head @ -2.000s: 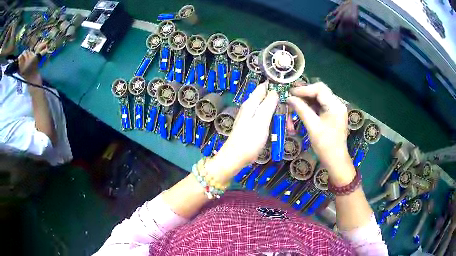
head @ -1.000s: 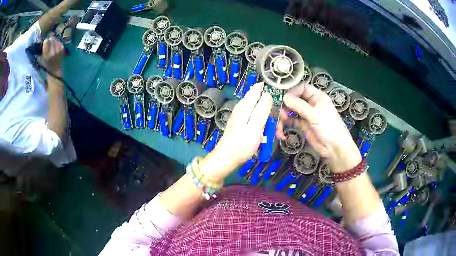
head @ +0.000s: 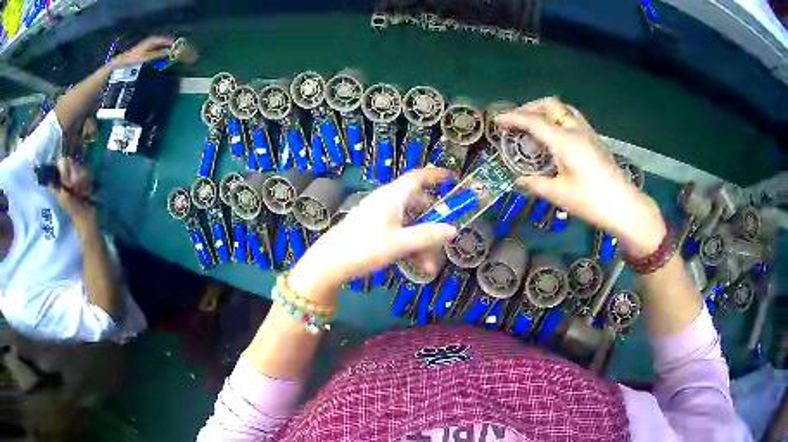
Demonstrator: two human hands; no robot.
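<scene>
A part-assembled fan unit [head: 494,179] is held between my two hands, tilted, with its head at upper right and its blue battery at lower left. My left hand [head: 371,226] grips the battery end. My right hand [head: 575,164] grips the round head, its fingers over the top and thumb below. The green circuit board shows between the hands. Other fan units [head: 381,105] lie in two dense rows on the green bench, under and around my hands.
A jumbled pile of loose units [head: 724,246] lies at the right. A black box with a silver top [head: 138,110] stands at the left. A coworker in white [head: 54,226] reaches toward a unit [head: 180,52] beyond the box. A pale rail [head: 670,164] runs behind the rows.
The held unit has turned from near upright to a strong tilt. My right hand has moved up from the board onto the head; my left hand has shifted left and now holds the battery end.
</scene>
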